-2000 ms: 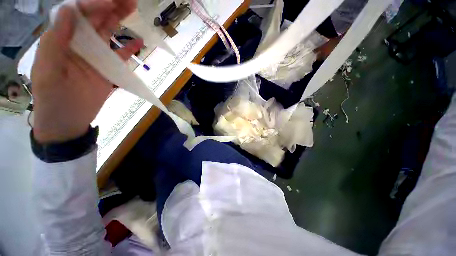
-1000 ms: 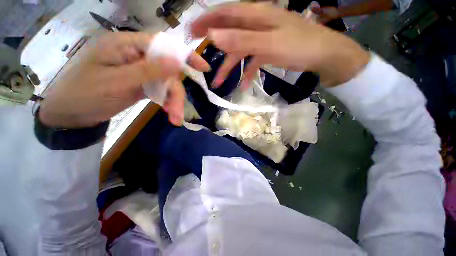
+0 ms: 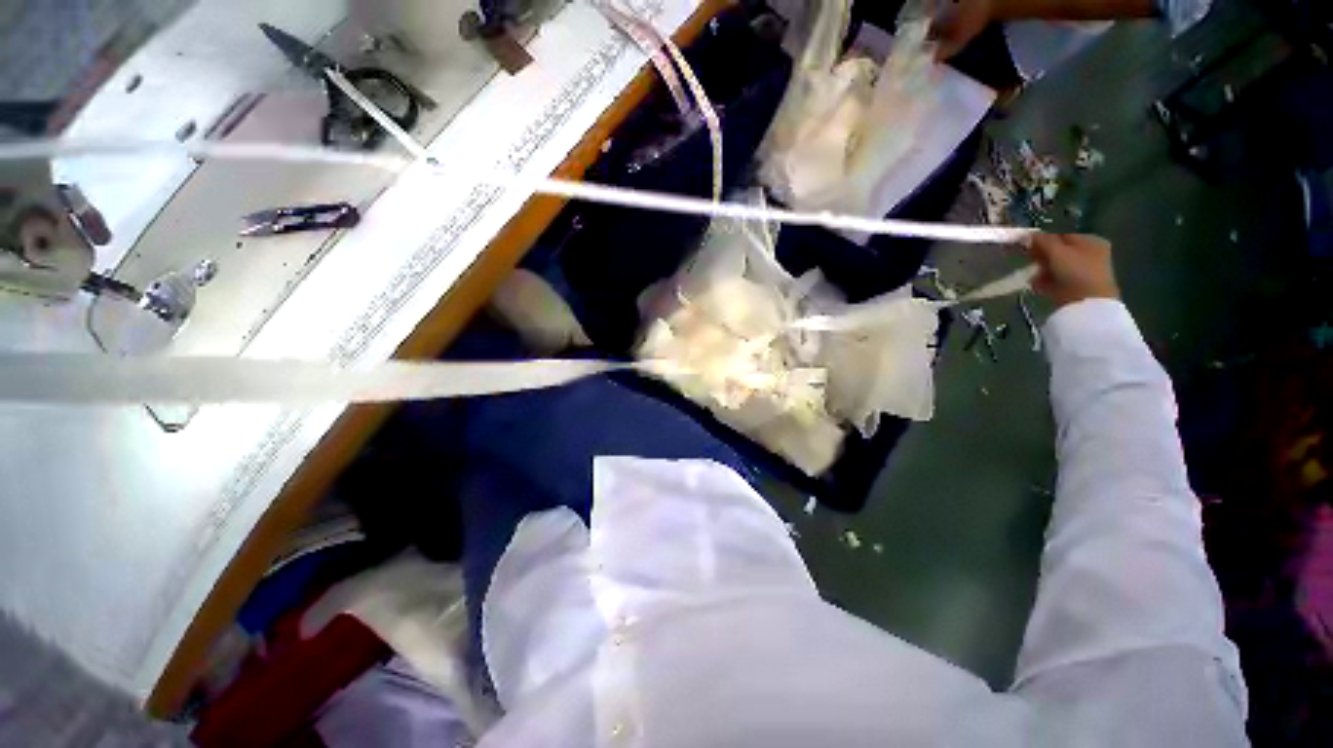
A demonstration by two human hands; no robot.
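Note:
My right hand is shut on a long white fabric strip at the right. The strip runs taut leftward over the table and out of the left edge. My left hand is out of the picture. A second, wider length of strip runs from the left edge to the cream bundle beside my lap. A short piece also hangs between my right hand and the bundle.
Scissors, a white marking pen and dark snips lie on the white table. A measuring tape hangs over its edge. Another person's hand touches a second bundle. Scraps lie on the floor.
My hands, close together over the table a second ago, have parted. My right hand has moved right with the strip, now stretched straight. My left hand has left the picture.

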